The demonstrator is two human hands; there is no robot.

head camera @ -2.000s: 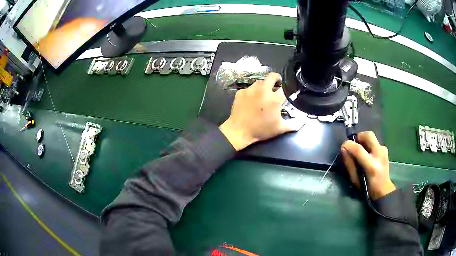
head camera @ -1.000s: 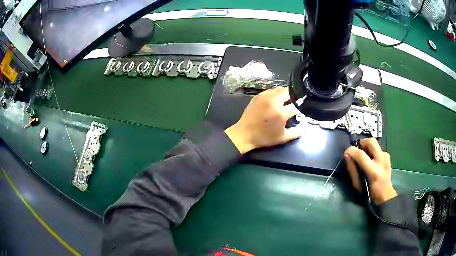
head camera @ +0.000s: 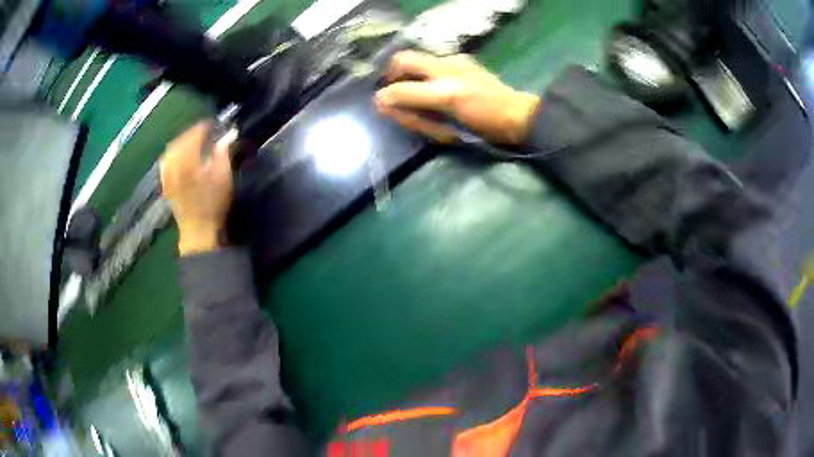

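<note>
The view is strongly blurred. My left hand (head camera: 201, 183) is at the plate's left side, its fingertips at a small silvery piece (head camera: 229, 136); blur hides whether it grips it. My right hand (head camera: 451, 98) is over the plate's right part with fingers curled. A thin black cable (head camera: 527, 154) runs from it past the wrist; the corded hand tool itself is hidden in the fingers. The black work plate (head camera: 299, 214) shows a bright light glare (head camera: 339, 145). The dark microscope (head camera: 201, 62) stands slanted in the picture beyond my left hand.
A monitor (head camera: 36, 214) is at the left edge. Blurred silvery cast parts (head camera: 129, 245) lie left of my left hand. Another silvery strip (head camera: 464, 20) lies beyond my right hand. A black round item (head camera: 638, 67) and a pale block (head camera: 727, 94) are at the upper right.
The view has swung and tilted sharply, so the plate, microscope and both hands appear higher and further left. My lap's dark clothing with orange trim now shows. The cast part under the microscope is no longer distinct.
</note>
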